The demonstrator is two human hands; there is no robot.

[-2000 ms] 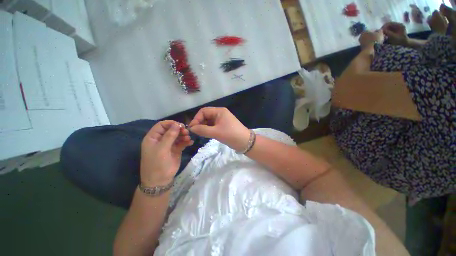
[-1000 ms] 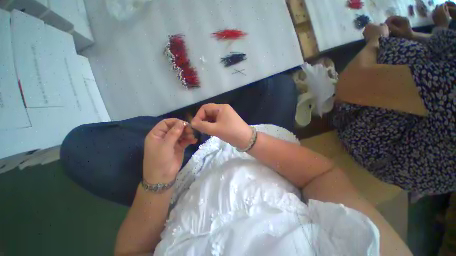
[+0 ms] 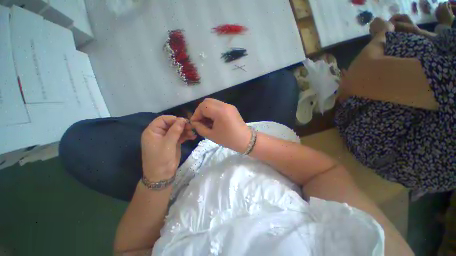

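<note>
My left hand and my right hand meet above my lap, fingertips pinched together on a tiny piece, partly hidden by the fingers. It looks like a small connector with a dark wire, but is too small to tell surely. On the white sheeting lie a dark red and black row of finished leads with speckled white ends on its left side, a loose bundle of red wires and, nearer me, a bundle of black wires. Two thin dark wires lie crossed below the black bundle.
White cartons stand at the left. A clear plastic bag lies far on the table. A tan strip divides the sheeting. At the right a person in a patterned garment sits close; a whitish bag hangs between us.
Both hands stay together above the lap, with small shifts of the right hand's fingers. The table's contents sit slightly higher in the picture as the view shifts.
</note>
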